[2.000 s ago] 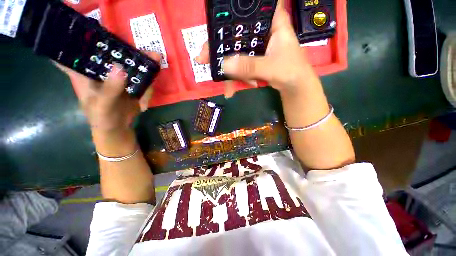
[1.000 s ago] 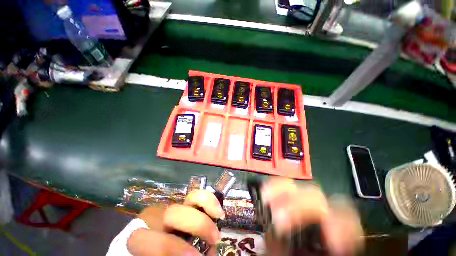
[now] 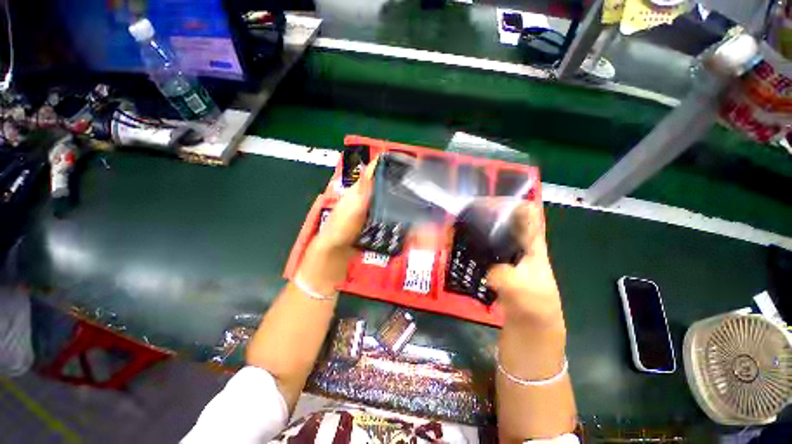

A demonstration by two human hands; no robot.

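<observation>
My left hand (image 3: 345, 218) holds an open black flip phone (image 3: 379, 236), keypad at the bottom and screen half above, over the left part of the red-orange tray (image 3: 304, 247). My right hand (image 3: 524, 269) holds another open black flip phone (image 3: 470, 268) over the tray's right part; its upper half is motion-blurred. A black handset (image 3: 354, 163) lies in the back left pocket. A white label (image 3: 419, 269) shows in a front pocket between the phones. Two small batteries (image 3: 349, 337) (image 3: 396, 331) lie in front of the tray. Other pockets are hidden or blurred.
A white-rimmed smartphone (image 3: 647, 324) and a beige fan (image 3: 741, 368) are at right. A water bottle (image 3: 177, 79) stands by the monitor (image 3: 156, 39) at upper left, with cables and small equipment below. A grey post (image 3: 647, 130) slants at right.
Both hands have moved forward from the blurred bench edge to over the tray. Two open phones with keypads facing up now show in them.
</observation>
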